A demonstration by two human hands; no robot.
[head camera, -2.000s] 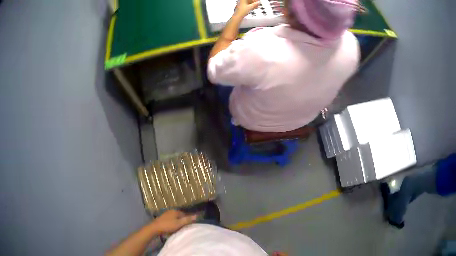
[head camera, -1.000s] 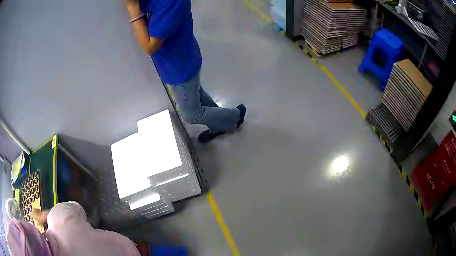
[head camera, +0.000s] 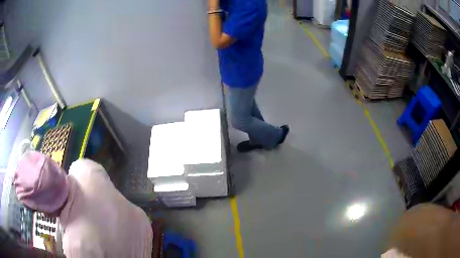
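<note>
No hand of mine shows clearly. A large blurred brown shape [head camera: 426, 232] fills the bottom right corner, with a pale patch at its left edge; it may be my right hand or arm, and its fingers cannot be made out. My left hand is out of view. At the lower left, a seated person in a pink cap [head camera: 41, 181] and pale pink shirt [head camera: 106, 216] leans over a white tray [head camera: 44, 227] with rows of small dark parts. A tan slab [head camera: 56, 140] with spaced rings lies on the green-topped bench [head camera: 75, 113].
Stacked white blocks [head camera: 202, 136] stand on the floor right of the bench. A person in a blue shirt [head camera: 244, 50] stands beyond them. Brown layered stacks [head camera: 386, 65], a blue stool [head camera: 422, 112] and leaning sheets [head camera: 434, 153] line the right side. A yellow line [head camera: 236, 227] marks the floor.
The view has swung from the bench and my left hand towards the aisle, then slightly back. The seated worker's white tray shows again, and the brown blur has entered at the bottom right.
</note>
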